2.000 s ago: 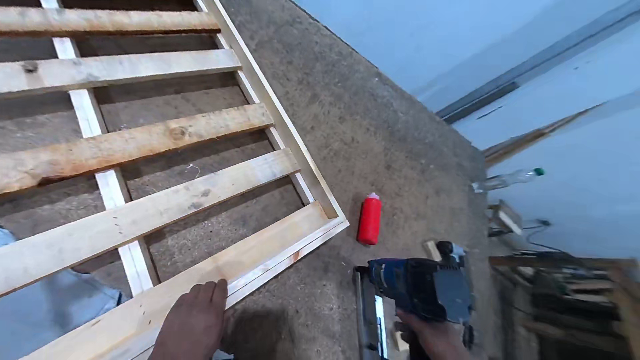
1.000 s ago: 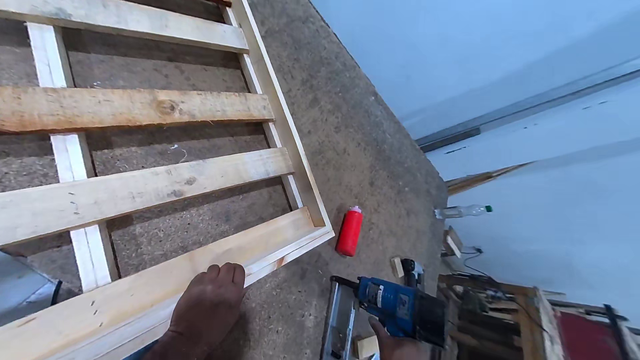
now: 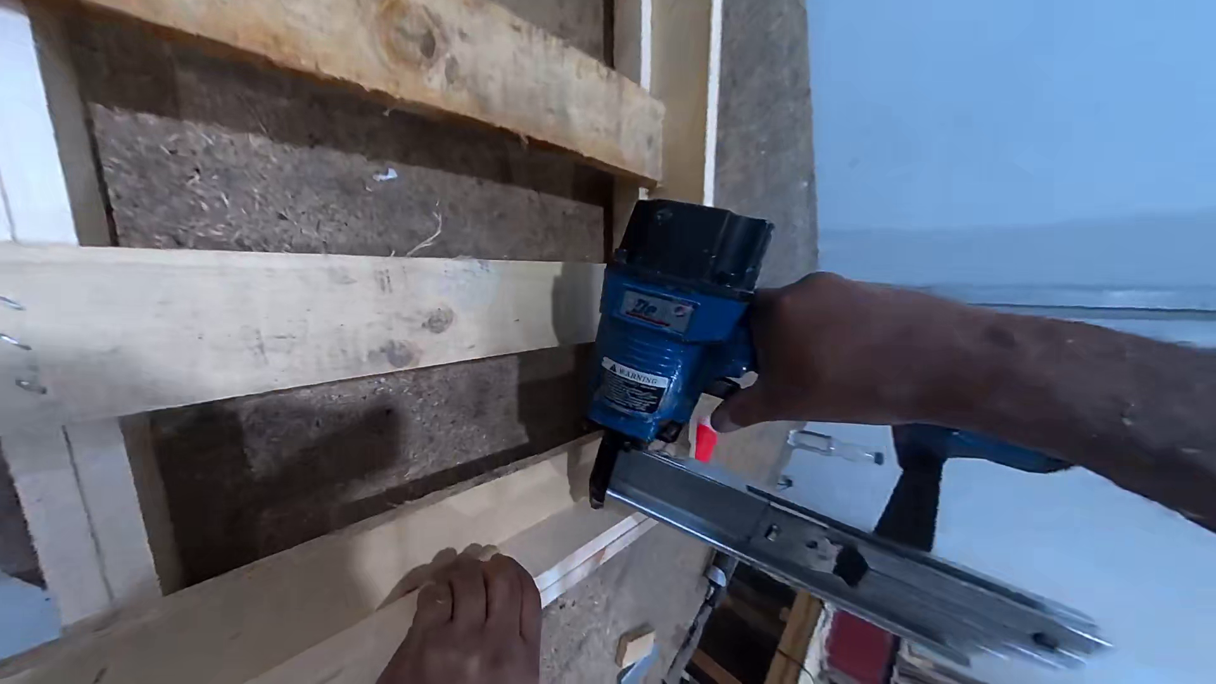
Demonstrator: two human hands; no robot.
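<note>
My right hand (image 3: 807,351) is closed around the handle of a blue and black nail gun (image 3: 670,323) with a long metal magazine (image 3: 845,560) slanting down to the right. The tool's dark nose (image 3: 604,470) is over the edge board (image 3: 513,513) of a slatted wooden frame, at its right end; contact cannot be told. My left hand (image 3: 470,617) grips that edge board farther left, fingers curled over its top. Above it, a wooden slat (image 3: 285,328) and a knotted slat (image 3: 427,57) lie across the frame.
A red bottle (image 3: 705,441) shows partly behind the tool on the floor (image 3: 765,114). A clear plastic bottle (image 3: 836,446) lies near the blue wall (image 3: 1007,123). A small wood block (image 3: 635,646) and a stack of wooden items (image 3: 798,636) are at the lower right.
My right hand has lifted the nail gun from beside the frame and brought it over the frame's corner area. My left hand stays on the edge board. The view has moved closer.
</note>
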